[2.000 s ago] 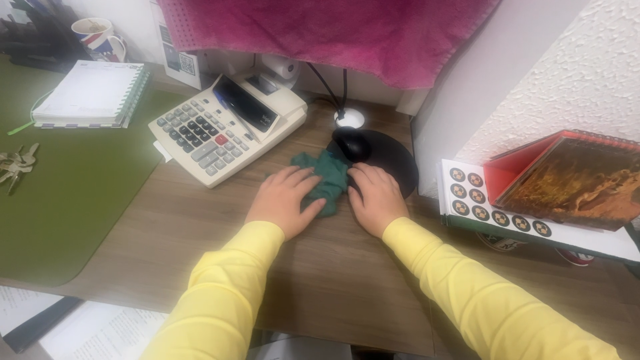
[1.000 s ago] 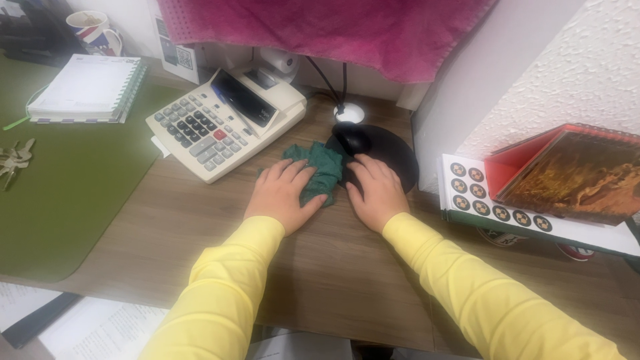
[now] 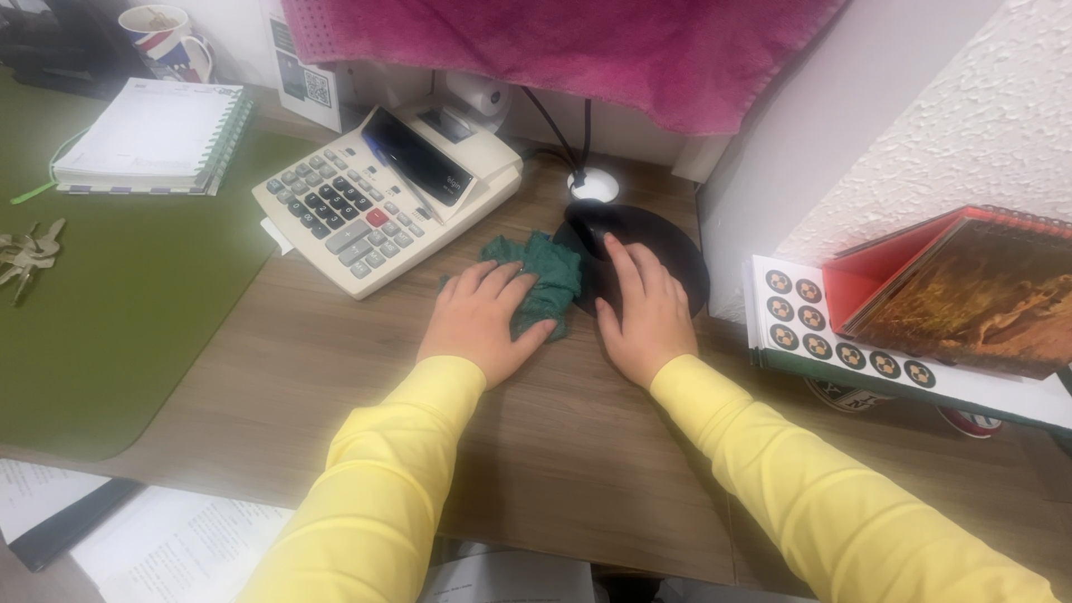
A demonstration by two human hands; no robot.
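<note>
My left hand (image 3: 481,318) lies palm down with its fingers spread on a crumpled green cloth (image 3: 540,268) on the wooden desk (image 3: 569,444). To its right, my right hand (image 3: 645,314) rests over the round black mouse pad (image 3: 670,243), its index fingertip by the black computer mouse (image 3: 590,224); the fingers are extended and grip nothing. The cloth's right edge meets the pad. A cream desktop printing calculator (image 3: 389,201) stands left of the cloth, tilted at an angle.
A green desk mat (image 3: 126,335) on the left bears keys (image 3: 29,255) and a spiral notebook (image 3: 155,134). A mug (image 3: 167,46) stands behind. Cables pass through a white grommet (image 3: 595,184) under a pink cloth (image 3: 544,50). A desk calendar (image 3: 963,293) stands on sticker sheets (image 3: 779,310) at right.
The green cloth has shifted and spread differently under my left hand. My right hand has moved slightly, and its index finger now reaches toward the mouse.
</note>
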